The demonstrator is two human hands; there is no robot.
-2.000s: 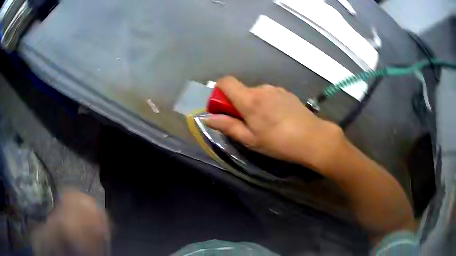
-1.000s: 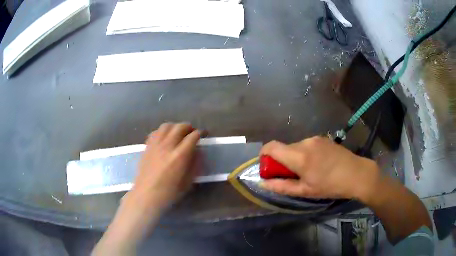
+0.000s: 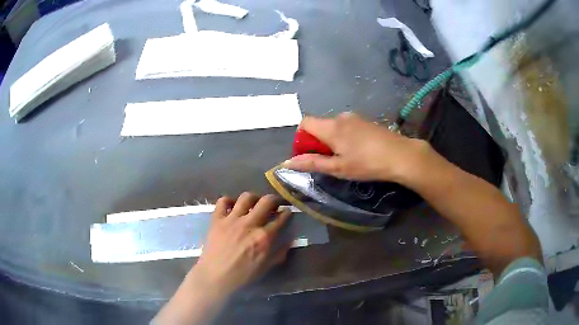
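Observation:
A flat grey metal template (image 3: pixel 159 235) lies on a white fabric strip (image 3: pixel 159 213) near the table's front edge. White cloth shows along its far and near sides. My left hand (image 3: pixel 247 232) lies on the template's right part, fingers bent at its far edge. My right hand (image 3: pixel 362 149) is closed on the red handle of the steam iron (image 3: pixel 330 197). The iron's pointed tip faces left, beyond and right of my left hand's fingers, over the template's right end. Whether the sole touches the cloth is hard to tell.
Beyond lie a narrow white pile (image 3: pixel 212 115), a wider white pile (image 3: pixel 219 57) and curly white scraps (image 3: pixel 219 8). A thick stack of strips (image 3: pixel 63 70) is at far left. Dark-handled scissors (image 3: pixel 407 62), a dark iron rest (image 3: pixel 470 136) and a green hose (image 3: pixel 426 91) are at right.
My right hand has moved the iron away from the front edge, towards the template's far side. My left hand has shifted right along the template. The view has shifted too.

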